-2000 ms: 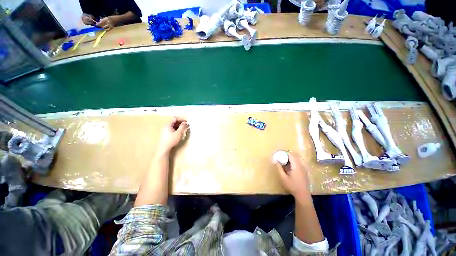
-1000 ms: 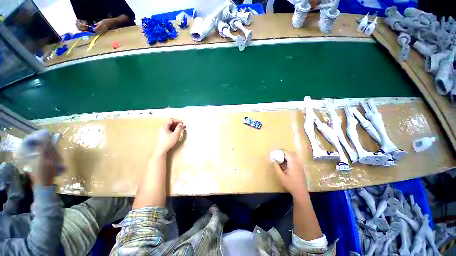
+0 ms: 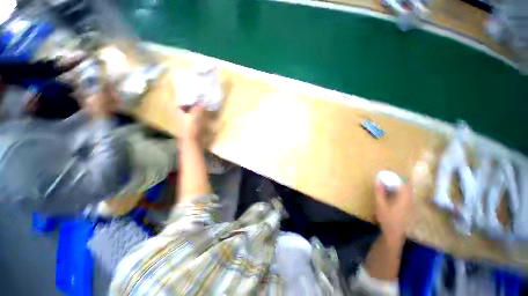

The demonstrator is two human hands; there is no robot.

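Note:
The frame is blurred. My left hand (image 3: 194, 121) is on a white-grey piece (image 3: 207, 89), which looks like a hollow body, at the left part of the bench ledge; my fingers seem closed on its near side. My right hand (image 3: 395, 208) is closed around the small white bottle (image 3: 389, 180) at the ledge's near edge; only its pale round end shows. The light-grey arms (image 3: 477, 185) lie in a group to the right of my right hand.
The green belt (image 3: 347, 66) runs beyond the tan ledge (image 3: 324, 150). A small blue-and-white packet (image 3: 372, 128) lies near the belt. A neighbour (image 3: 69, 150) sits close at left with hands near grey parts. A blue crate (image 3: 420, 269) stands below right.
The view has swung left, with strong blur. My left hand was empty over the bench and now has a white-grey piece at its fingers. My right hand still holds the bottle.

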